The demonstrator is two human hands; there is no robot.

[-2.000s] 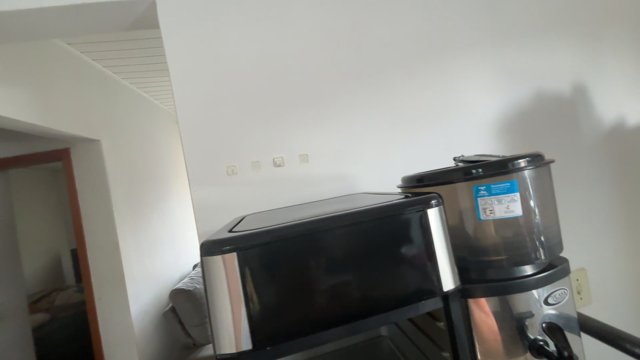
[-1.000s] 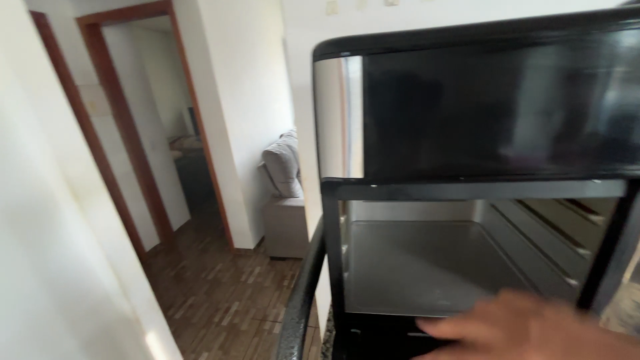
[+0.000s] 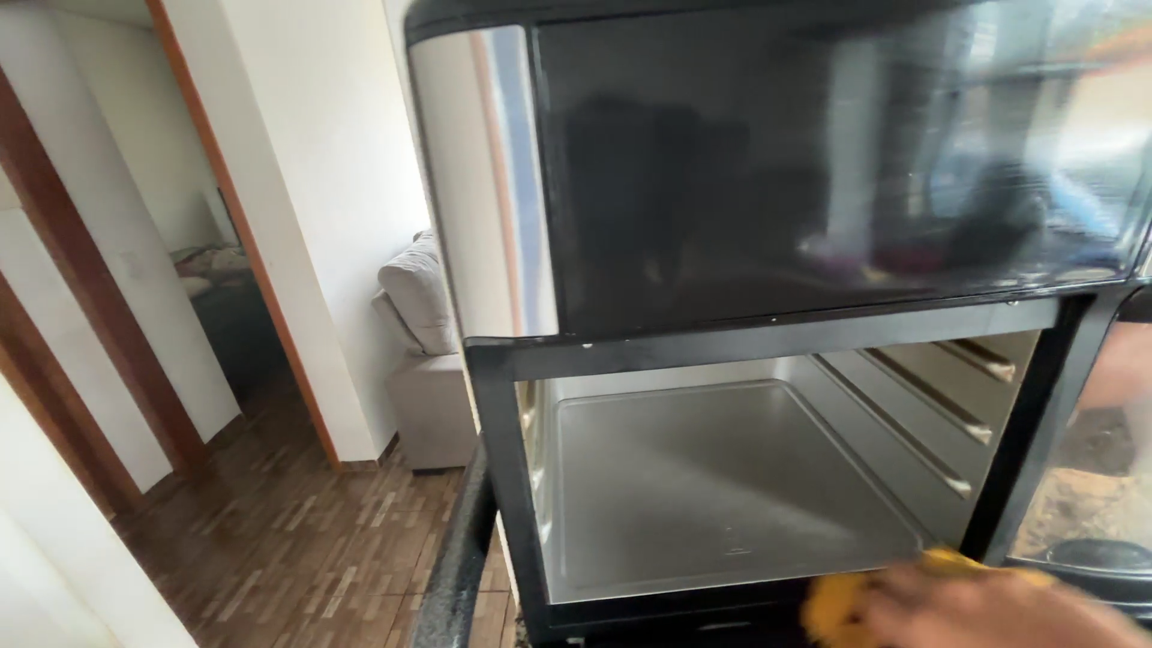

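Observation:
My right hand (image 3: 981, 612) is at the bottom right, blurred, closed around a yellow cloth (image 3: 837, 607). The cloth lies at the lower front edge of an oven-like countertop appliance (image 3: 792, 180) with a glossy black front panel. Below that panel its cavity stands open, showing a flat grey metal floor or tray (image 3: 702, 486) and side rack rails (image 3: 909, 432). My left hand is outside the picture.
A dark speckled curved edge or bar (image 3: 459, 540) runs at the appliance's lower left. Farther left are a grey sofa (image 3: 423, 360), white walls, a wood-framed doorway (image 3: 243, 234) and a brown tiled floor (image 3: 297, 540).
The view has swung down and closer to the appliance. My right hand, out of view at first, has moved to the right along the front edge since one second ago; the yellow cloth now shows.

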